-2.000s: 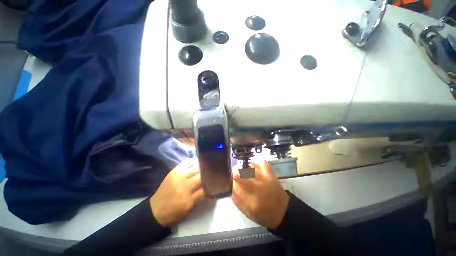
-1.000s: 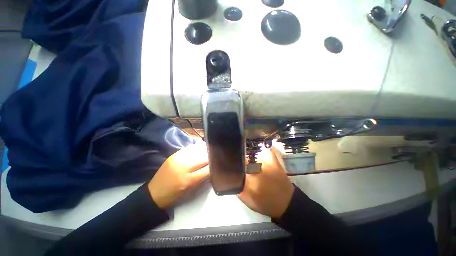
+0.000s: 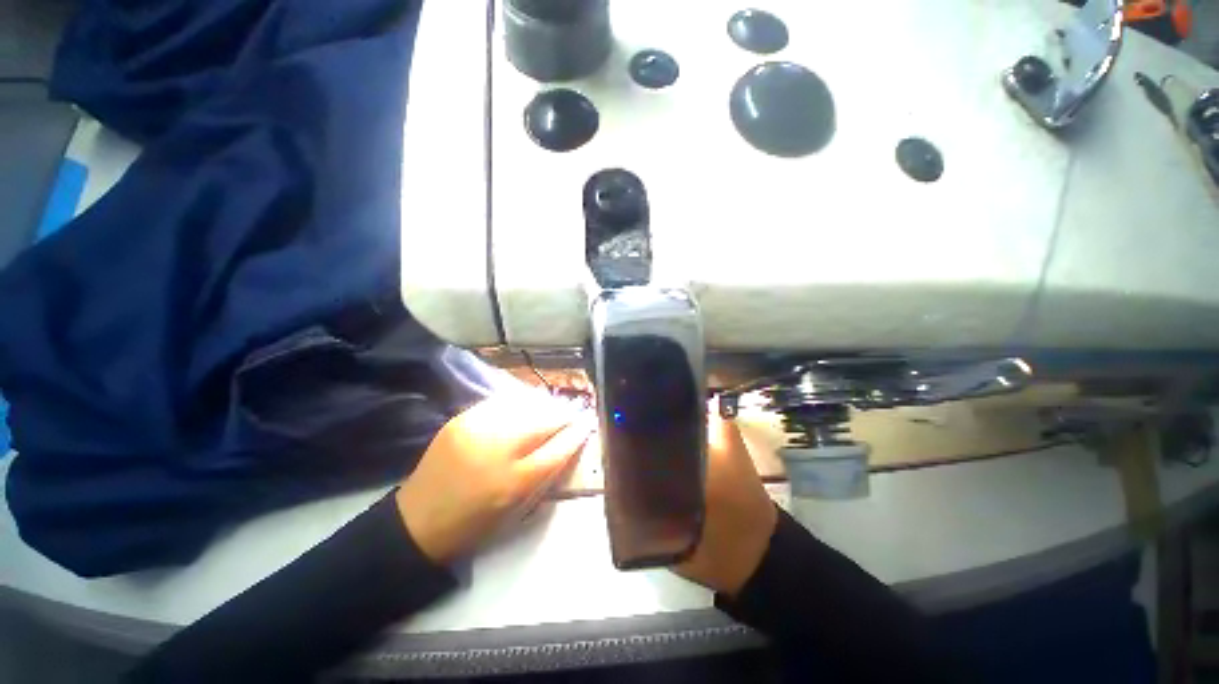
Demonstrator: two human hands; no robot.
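A large navy garment piece (image 3: 201, 307) lies heaped left of the white sewing machine head (image 3: 642, 201). A darker, thinner cloth (image 3: 341, 401) lies at its right edge, reaching toward the lit needle area. My left hand (image 3: 495, 468) is at the needle area, its fingertips washed out by bright light; I cannot tell what it holds. My right hand (image 3: 729, 508) is right of the needle, its fingers mostly hidden behind the shiny thread-lever guard (image 3: 652, 428). The needle and presser foot are not clear.
The white table (image 3: 575, 581) has a ridged front edge below my wrists. The round tension dial (image 3: 825, 468) and a long shiny metal part (image 3: 936, 381) stick out right of the guard. A blue sheet (image 3: 63, 198) shows at left. Navy cloth (image 3: 1069, 621) hangs at lower right.
The view has shifted, so the machine sits further right in the picture. My right hand is now more hidden behind the guard. The heaped cloth lies nearly the same.
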